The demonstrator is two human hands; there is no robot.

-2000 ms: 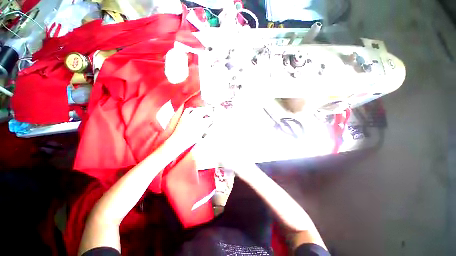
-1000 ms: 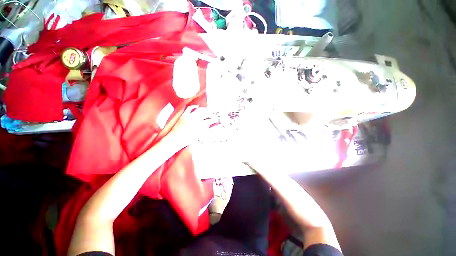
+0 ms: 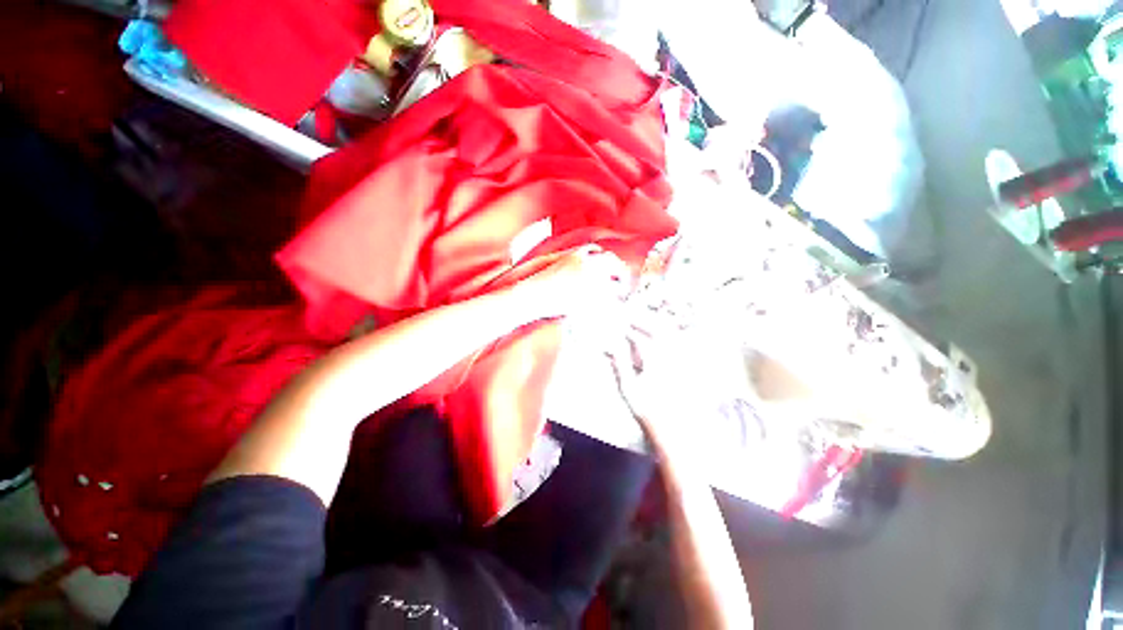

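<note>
A large red garment piece (image 3: 456, 209) lies over the left part of the white machine table and hangs down over its front edge. The white sewing machine head (image 3: 837, 332) runs toward the right; glare hides its needle area. My left hand (image 3: 585, 281) rests on the red cloth edge near the machine's left end, washed out by glare; I cannot tell whether its fingers grip the cloth. My right hand (image 3: 628, 363) is on the table just right of it, its fingers blurred in glare. A small white patch (image 3: 531, 241) shows on the cloth beside my left hand.
A side tray (image 3: 234, 117) at upper left holds red cut pieces and a yellow-gold round tin (image 3: 405, 20). A red bundle with white specks (image 3: 136, 431) is at lower left. Red strips (image 3: 823, 478) hang at the table's right. Red and green items (image 3: 1071, 203) stand at far right.
The view has turned, so the table and machine now slant down to the right. My right hand has moved up closer to my left. More of the red bundle and the far right side shows.
</note>
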